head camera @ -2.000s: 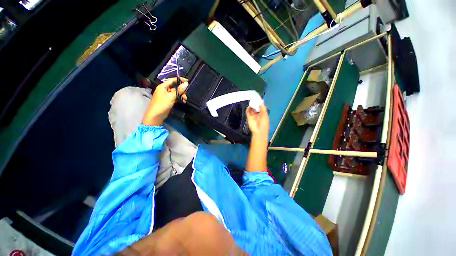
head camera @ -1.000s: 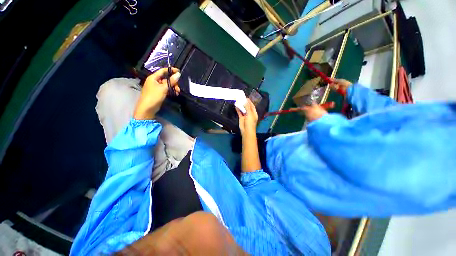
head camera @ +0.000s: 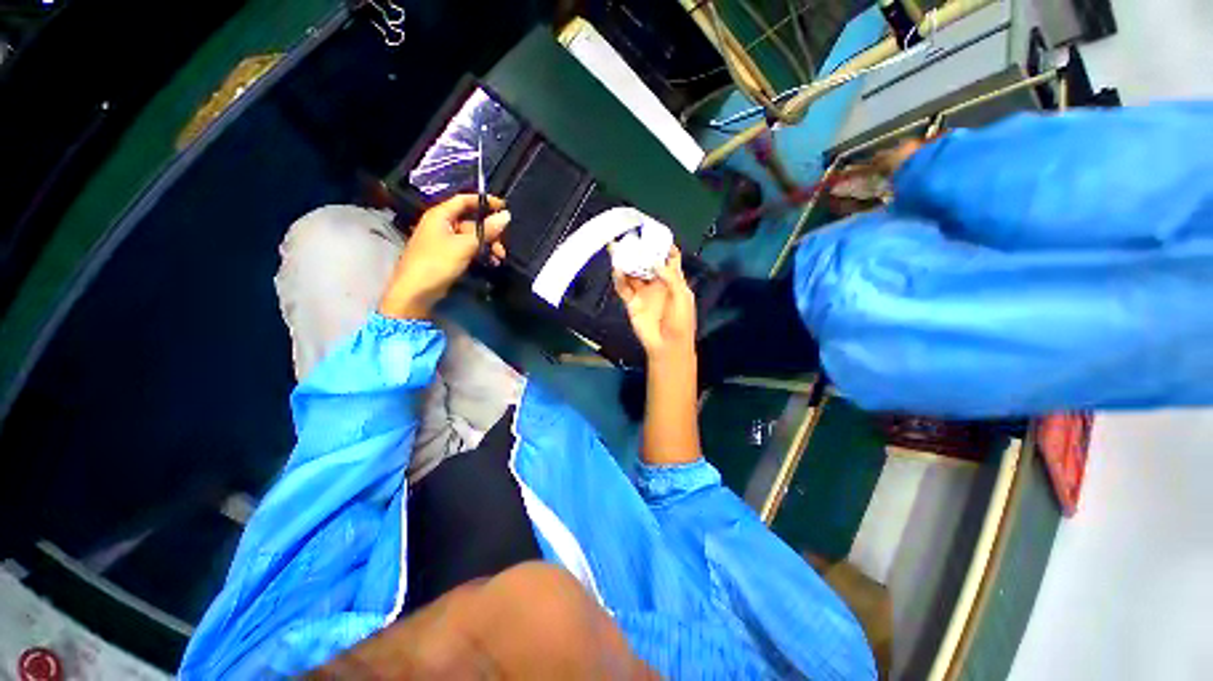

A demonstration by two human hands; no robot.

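My left hand [head camera: 450,250] is closed on thin scissors [head camera: 482,186], their silver blades pointing up over the black tray [head camera: 556,176]. My right hand [head camera: 660,309] holds a white tape strip [head camera: 581,253], bunched at the fingertips, with its free end curving left over the tray. The tray lies just beyond my lap. A glossy dark unit under glaring film [head camera: 466,140] sits in its far-left pocket. The nearer pockets look black; my hands and the tape hide parts of them.
Another person's blue sleeves [head camera: 1011,293] reach in from the right, over the shelving. A bench edge with a binder clip [head camera: 387,20] is at upper left. A white strip-like edge [head camera: 629,93] lies beyond the tray. A red mat-like piece [head camera: 1066,459] is at right.
The tape's free end has swung down and left, and more of it is bunched in my right hand. The other person came in from the right and has since moved farther up the view.
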